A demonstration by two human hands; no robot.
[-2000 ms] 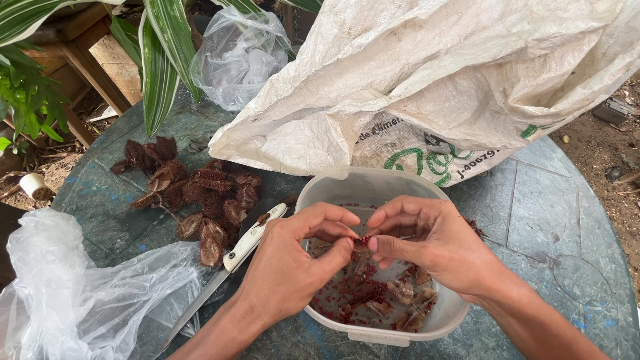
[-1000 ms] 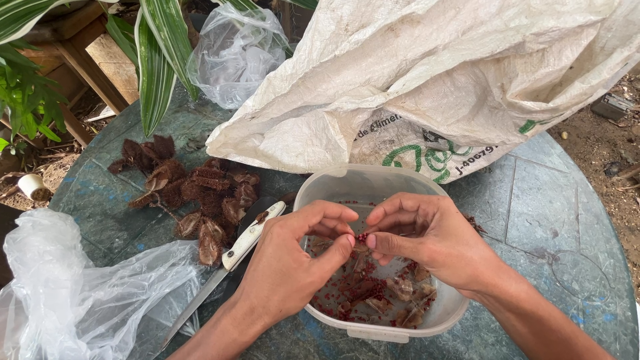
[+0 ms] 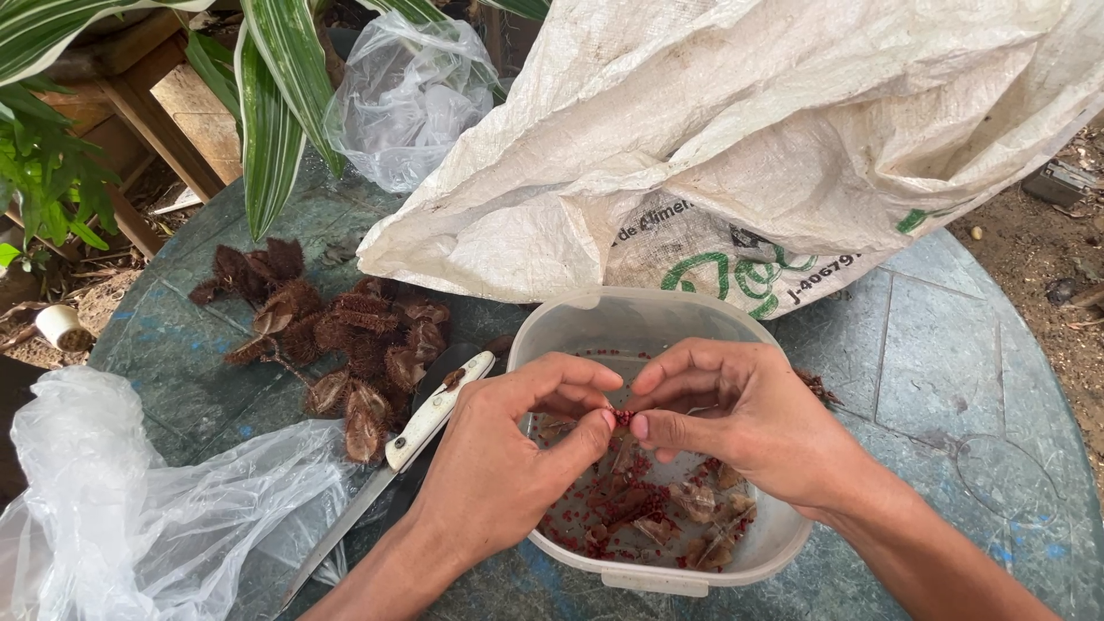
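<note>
My left hand (image 3: pixel 517 448) and my right hand (image 3: pixel 742 423) meet over a translucent plastic tub (image 3: pixel 664 582). Between their thumbs and fingertips is a small cluster of red annatto seeds (image 3: pixel 623 417), pinched from both sides. Loose red seeds and papery brown pod pieces (image 3: pixel 694 500) lie in the tub below. A kitchen knife with a white handle (image 3: pixel 440 412) rests left of the tub, partly behind my left wrist, its blade toward the near edge. Beyond it lies a heap of spiky brown annatto pods (image 3: pixel 345 332), some split.
A large white woven sack (image 3: pixel 733 155) spreads across the back of the round green table (image 3: pixel 940 345), reaching the tub. Clear plastic bags lie at the near left (image 3: pixel 155 509) and at the back (image 3: pixel 418 99). Striped leaves (image 3: pixel 272 112) overhang the table, and a thin wire loop (image 3: pixel 1009 479) lies right.
</note>
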